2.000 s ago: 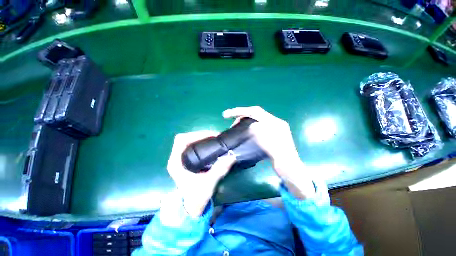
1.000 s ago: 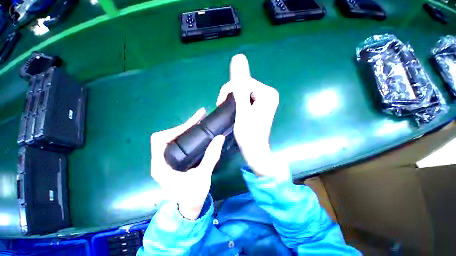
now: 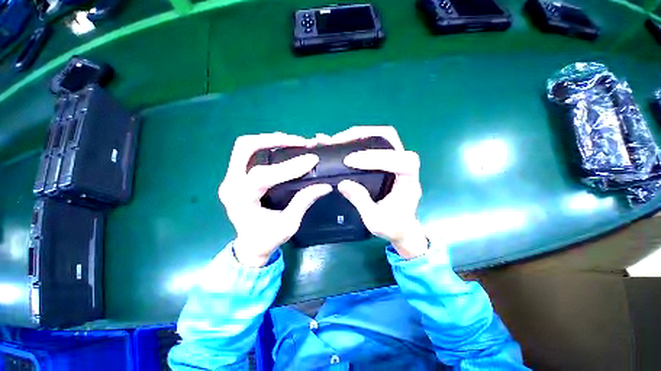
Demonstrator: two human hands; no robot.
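Observation:
A black protective sleeve point(image 3: 331, 161) is between my two hands at the middle of the view. A dark handheld unit point(image 3: 330, 221) shows below it, its back with a small pale label facing me. Whether the unit sits inside the sleeve cannot be told. My left hand point(image 3: 264, 188) grips the left end, its thumb and fingertips on the near edge. My right hand point(image 3: 384, 185) grips the right end in the same way. The two thumbs nearly meet at the middle. My palms and fingers hide both ends.
Dark unsleeved units point(image 3: 94, 148) stand in blocks at left. Finished devices point(image 3: 338, 27) lie along the far strip. Plastic-wrapped parts point(image 3: 605, 130) lie at right. A brown carton point(image 3: 558, 311) and blue crates point(image 3: 159, 340) are below the near edge.
The sleeve has turned from slanting to nearly level. My right hand has moved from the raised upper end to the right end. The unit's labelled back now shows below the sleeve.

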